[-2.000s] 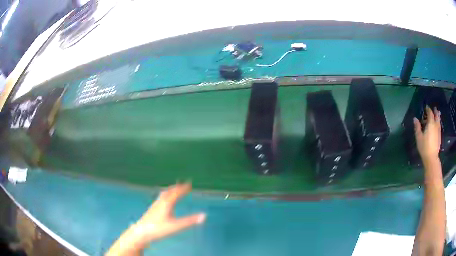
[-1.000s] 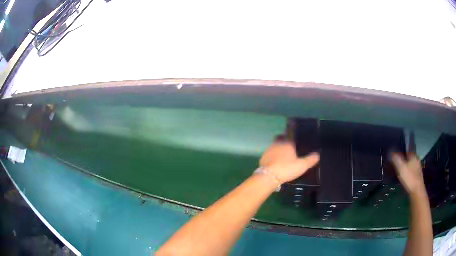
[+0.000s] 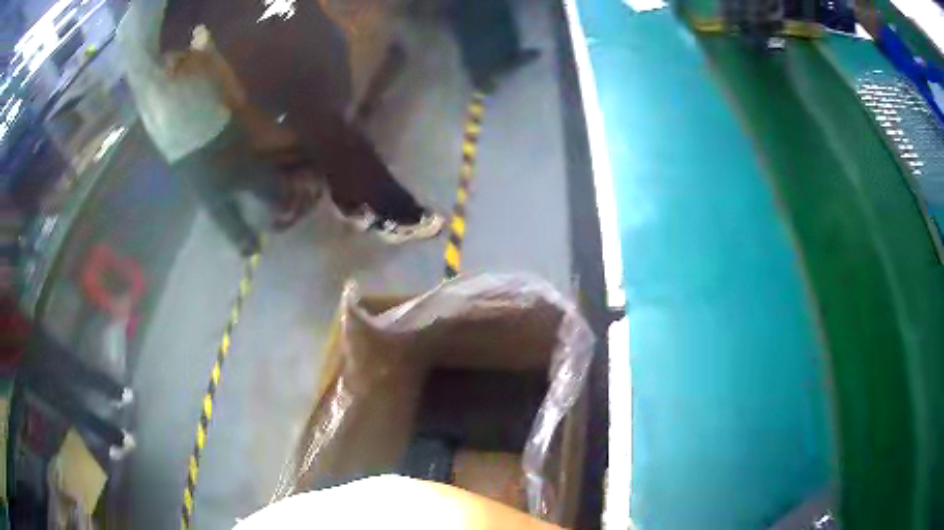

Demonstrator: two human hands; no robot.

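Note:
An open brown shipping carton [image 3: 378,409] stands at the lower middle, beside the bench. A clear crinkled liner [image 3: 564,383] drapes over its rim. Dark contents, looking like black boxes [image 3: 484,404], lie deep inside, with a brown patch in front of them; the blur hides their exact number. A bright, overexposed shape, looking like my forearm [image 3: 404,507], crosses the bottom edge in front of the carton. I cannot tell which arm it is. Neither of my hands can be made out.
The teal bench [image 3: 709,300] with a white edge runs along the right, with the green belt [image 3: 869,311] beyond it. A person in dark clothing [image 3: 300,93] is at the upper left. Yellow-and-black tape [image 3: 464,186] marks the grey floor. A red object [image 3: 112,280] is at the left.
The view has swung left from the belt to the carton and floor. The black boxes on the belt and both hands around them have left the picture.

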